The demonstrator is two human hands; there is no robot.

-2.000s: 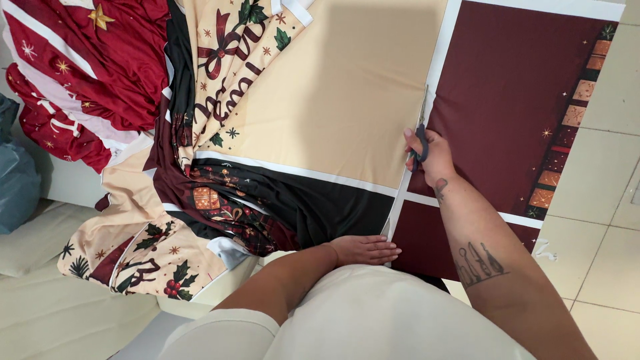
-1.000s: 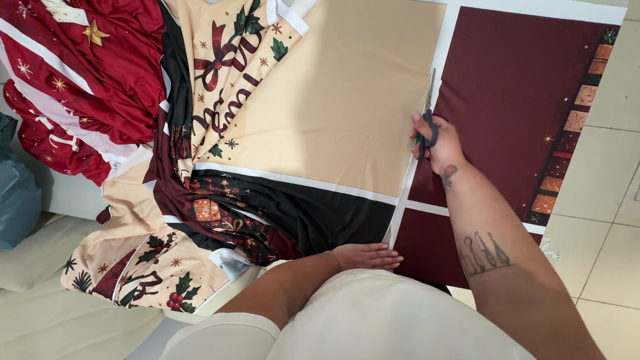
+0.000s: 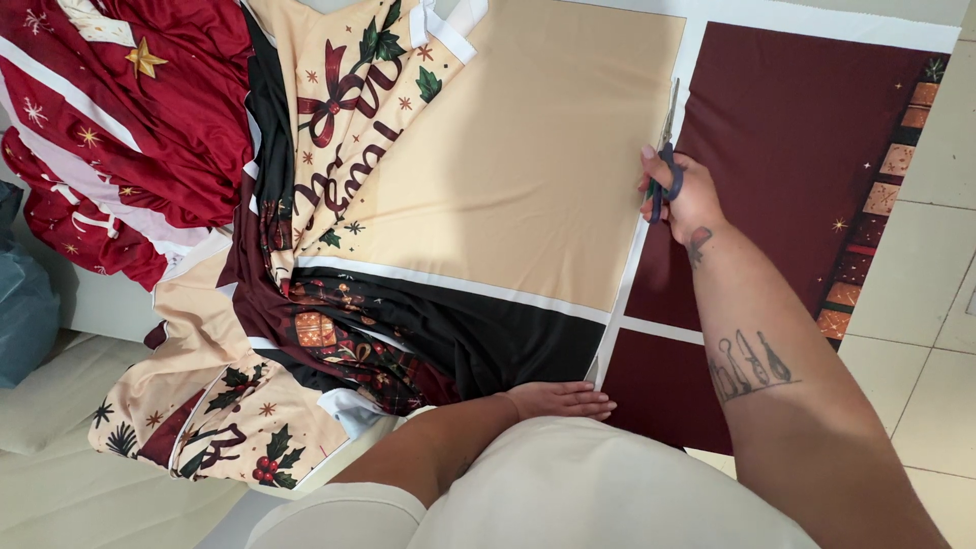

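Note:
My right hand (image 3: 682, 194) grips dark-handled scissors (image 3: 666, 156), their blades pointing away from me along the white strip between a beige fabric panel (image 3: 564, 145) and a maroon fabric panel (image 3: 785, 152). Below the scissors, a narrow cut runs down that strip towards me. Flat on the cloth lies my left hand (image 3: 564, 400), fingers extended, near the lower end of the cut. It touches the black fabric section (image 3: 526, 343) and the edge of a lower maroon panel (image 3: 663, 389). Whether the blades are closed is hard to tell.
Gathered printed cloth with holly (image 3: 274, 457) hangs at the left, beside bunched red fabric (image 3: 175, 114) with gold stars. A blue-grey plastic bag (image 3: 27, 305) sits at the far left. Pale cushioned seating (image 3: 91, 496) is at lower left, and floor tiles (image 3: 930, 305) show at right.
My right hand has moved away from me along the white strip with the scissors, and the cut is longer. My left hand has stayed flat at the near end of the cloth.

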